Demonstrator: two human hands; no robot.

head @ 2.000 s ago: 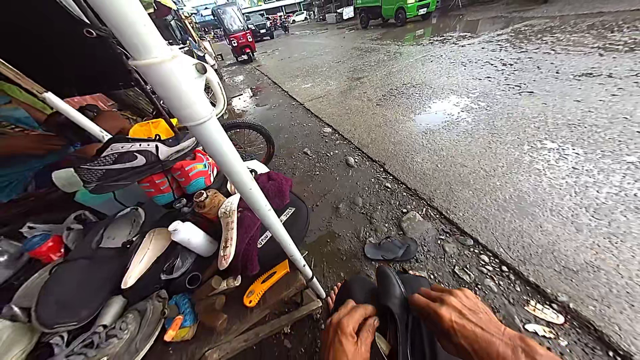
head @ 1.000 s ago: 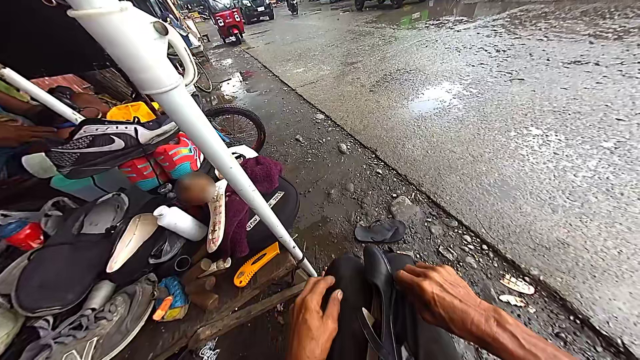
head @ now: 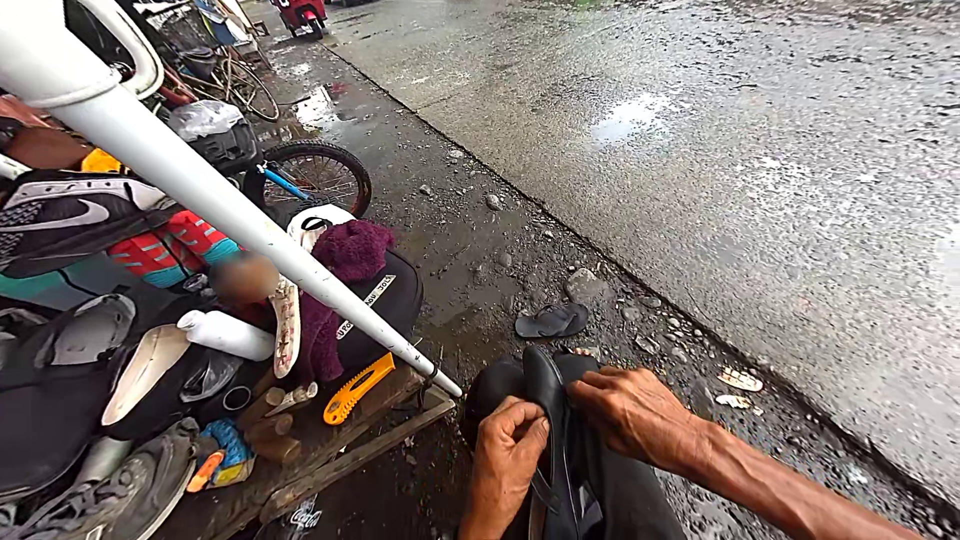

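Observation:
A black shoe [head: 551,405] lies lengthwise over the dark-clad lap, its rounded toe pointing away from me. My left hand [head: 506,454] pinches its left edge between thumb and fingers. On the other side, my right hand [head: 637,416] grips the shoe's right edge with curled fingers. Whether either hand also holds a needle or thread is too small to tell. Left of the hands, an orange utility knife [head: 358,388] rests on a wooden stand. Beyond the knees, a black flip-flop [head: 552,320] is on the wet ground.
A white pole [head: 247,217] slants down to the corner of the wooden stand [head: 345,465]. Around it are a white bottle [head: 226,335], a cream insole [head: 145,373], a grey sneaker [head: 135,484] and purple cloth [head: 352,249]. A bicycle wheel [head: 319,176] stands behind, beside the wet road [head: 712,187].
The view has tilted down and come closer. My left hand, lower and with its fingers apart from the shoe's edge a second ago, now pinches that edge.

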